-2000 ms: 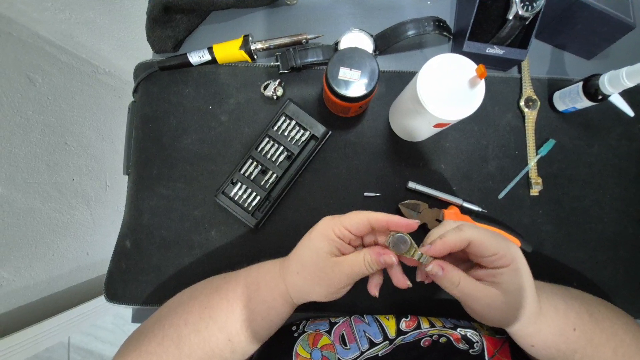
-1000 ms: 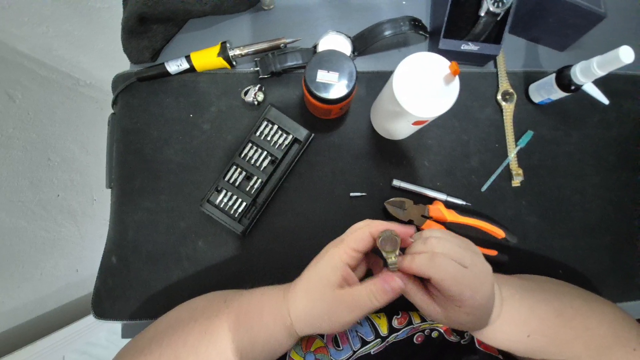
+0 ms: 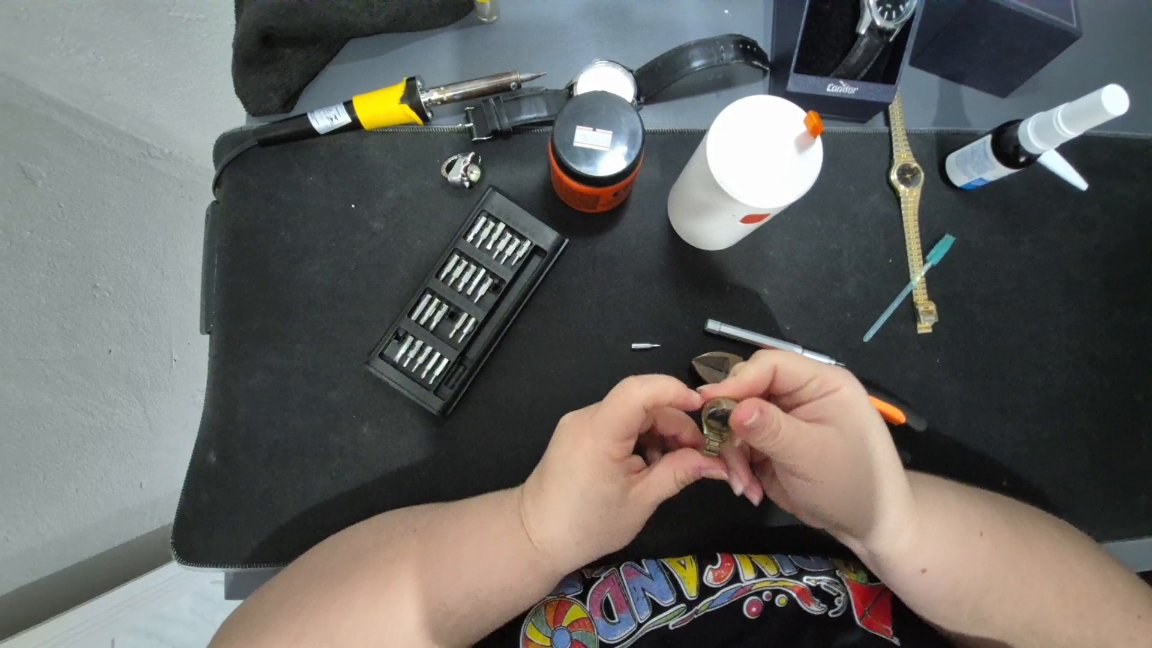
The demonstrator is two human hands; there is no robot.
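A small gold-toned wristwatch (image 3: 715, 423) is held between both hands at the lower middle. My left hand (image 3: 621, 459) pinches its bracelet side with thumb and fingers. My right hand (image 3: 801, 432) grips the case near its top, the thumb over the edge of the face. Partly under my right hand lie orange-handled pliers (image 3: 717, 364), their jaws showing. Just beyond is a silver precision screwdriver (image 3: 769, 341), and a loose screwdriver bit (image 3: 645, 346) lies to its left. A black case of bits (image 3: 468, 301) rests farther left on the black mat (image 3: 297, 360).
Behind stand an orange jar with black lid (image 3: 596, 153), a white bottle (image 3: 745, 171) and a small spray bottle (image 3: 1035, 135). A soldering iron (image 3: 387, 105), strap watch (image 3: 531, 110), ring-like metal piece (image 3: 462, 169), boxed watch (image 3: 846, 54), gold watch (image 3: 909, 207) and teal brush (image 3: 909, 288) lie around.
My right hand has moved up from the bracelet to the top of the watch case, now covering more of the pliers. Both hands still hold the watch.
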